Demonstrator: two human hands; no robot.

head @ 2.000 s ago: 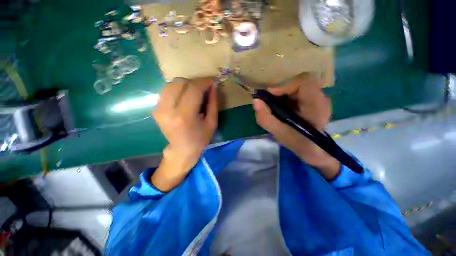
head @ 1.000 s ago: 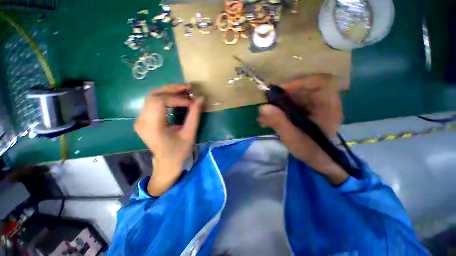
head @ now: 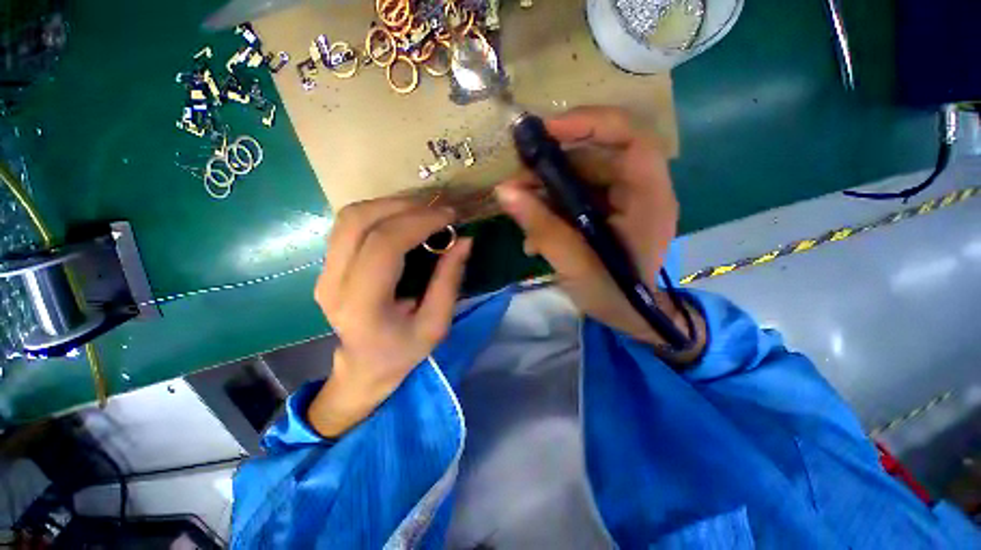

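My left hand (head: 389,281) holds a thin ring coil (head: 440,239) between thumb and fingertips, just in front of the tan board (head: 360,150). My right hand (head: 613,204) grips the black soldering iron (head: 586,220), its tip end pointing at the shiny, white-topped flux pot (head: 473,67); whether it touches is unclear. Small terminal parts (head: 446,157) lie on the board between the hands. A heap of copper-orange rings with small parts (head: 402,74) lies beside the pot.
Loose terminal parts (head: 201,99) and pale ring coils (head: 219,177) lie on the green mat, left. A white tub of silvery shavings (head: 624,48) is at the back right, tweezers (head: 840,41) beyond. The solder reel (head: 45,299) stands left, its strand running toward my left hand.
The iron's tip has moved from the parts on the board to the flux pot. A ring coil now shows clearly in my left fingers. The camera view has shifted.
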